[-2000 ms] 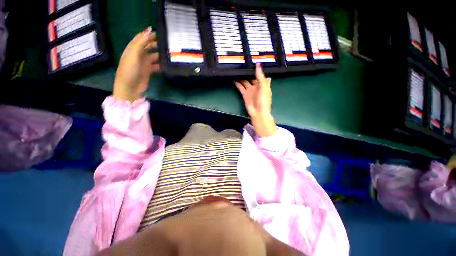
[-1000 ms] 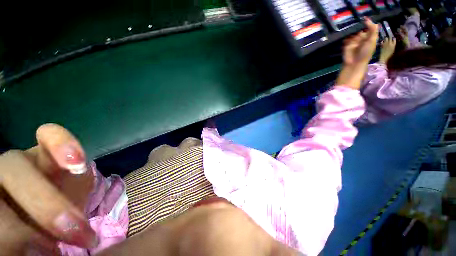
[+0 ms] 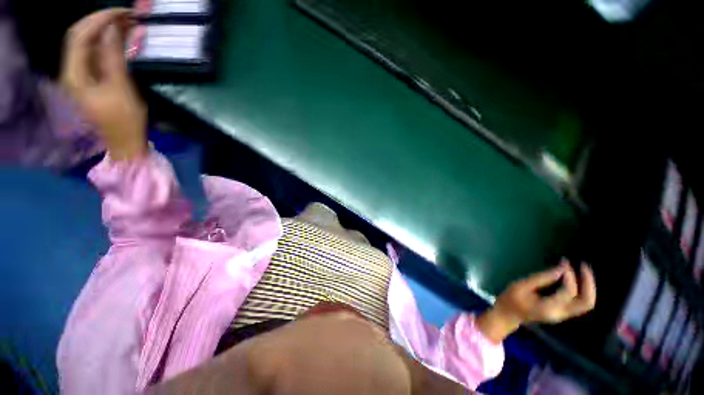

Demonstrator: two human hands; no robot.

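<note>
A black phone tray (image 3: 202,65) lies at the upper left, cut off by the top edge. Two phones with white text screens and red bands show in it. My left hand (image 3: 104,73) is at the tray's left side, blurred, with fingers bent over or beside its edge; whether it grips the tray is unclear. My right hand (image 3: 552,297) is at the lower right over the bench's front edge, fingers curled but apart, with nothing visible in it. It is left of another phone tray (image 3: 656,308), touching nothing that I can make out.
The green bench (image 3: 332,131) runs diagonally between my hands. A dark mat or board (image 3: 432,46) with a pale edge strip lies behind it. More lit phones (image 3: 679,204) stand at the far right. A pink-purple sleeve of another person (image 3: 46,108) is at the left edge.
The view has swung from the right tray back to the left. My left hand, close to the camera before, is now at the left tray. My right hand is away from the tray it was beside.
</note>
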